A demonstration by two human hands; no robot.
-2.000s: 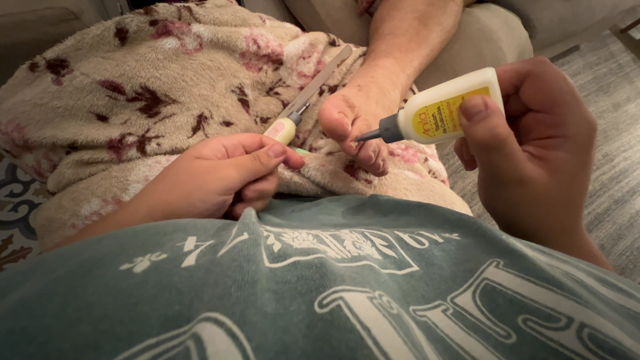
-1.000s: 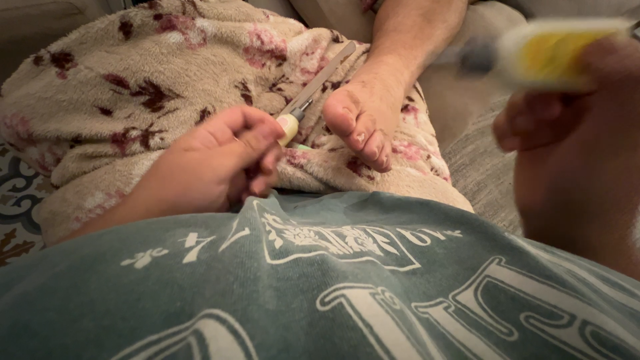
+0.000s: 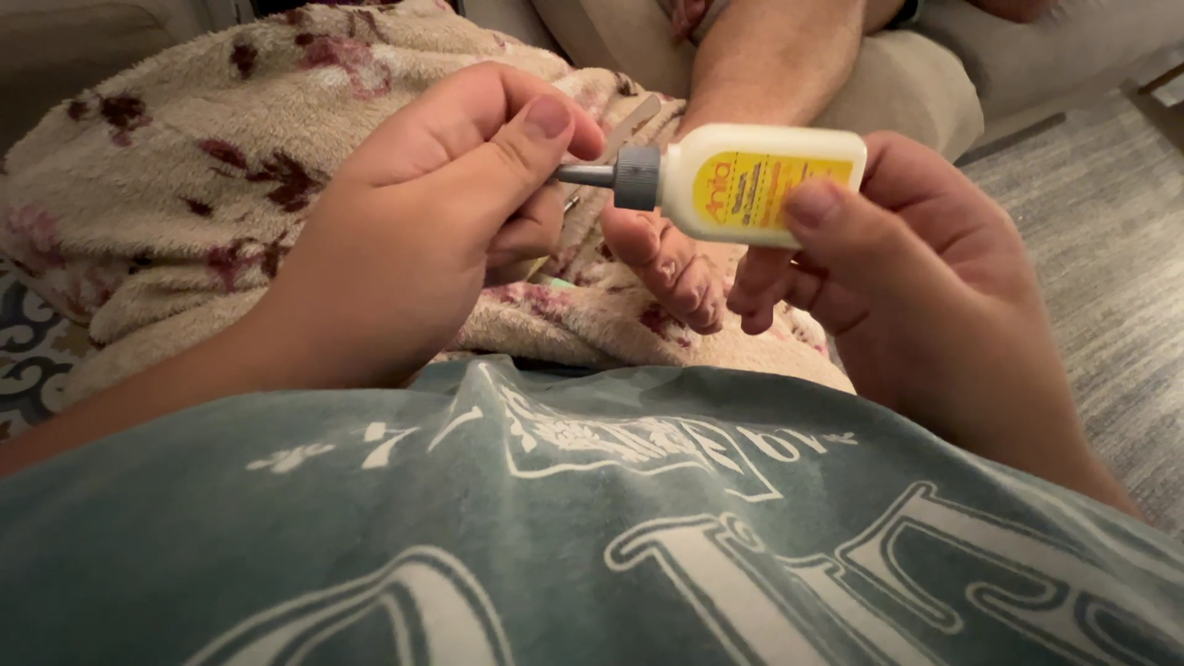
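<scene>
A small white plastic squeeze bottle (image 3: 768,185) with a yellow label and a grey nozzle cap lies level between my hands. My right hand (image 3: 943,268) grips its body, thumb on the label. The thumb and forefinger of my left hand (image 3: 416,213) pinch the tip of the nozzle (image 3: 592,175); whether it wears a tip cover is hidden by the fingers. Just behind the bottle, another person's bare foot (image 3: 671,264) rests on a floral fleece blanket (image 3: 185,185). A metal nail file (image 3: 638,120) shows partly beyond my left hand.
The other person's leg (image 3: 777,60) comes in from a grey-beige sofa (image 3: 1045,46) at the back. My green printed shirt (image 3: 370,518) fills the near part of the view. Grey flooring (image 3: 1119,250) lies at right, patterned tile (image 3: 23,342) at left.
My right hand has brought the bottle back in from the far right, level before me. My left hand has risen from the blanket and taken hold of the nozzle tip.
</scene>
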